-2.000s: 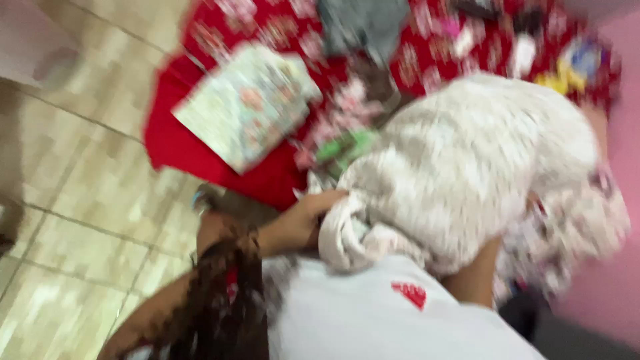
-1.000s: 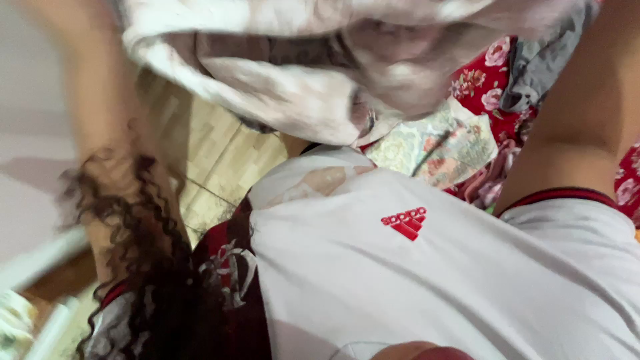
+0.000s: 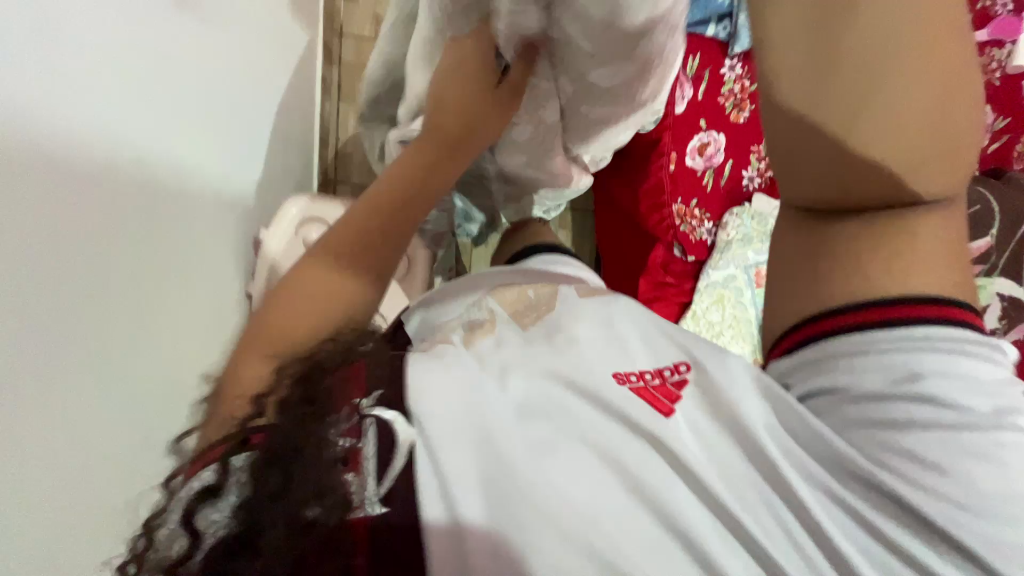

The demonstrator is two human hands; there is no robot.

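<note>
My left hand [image 3: 488, 88] reaches up from the left side of the view, its fingers closed on a large pale whitish-pink cloth [image 3: 600, 88]. The cloth hangs in loose folds at the top centre, beyond my white shorts. Its upper part is cut off by the frame edge, and part of my fingers is lost in the folds. At its lower edge some bluish-grey material [image 3: 472, 216] shows, too blurred to name. My right hand is not in view.
A white surface [image 3: 144, 280] fills the left side. Near it lies a pale pink plastic object [image 3: 292, 236]. A red floral sheet [image 3: 708, 152] bears a pale patterned cloth [image 3: 728, 288] and a denim item [image 3: 712, 20]. My bare leg [image 3: 868, 136] crosses the sheet.
The pale cloth was a full, rounded bundle at my lap two seconds ago; now it hangs loose. My left hand has moved from beside the bundle to the cloth at top centre. The view has shifted greatly.
</note>
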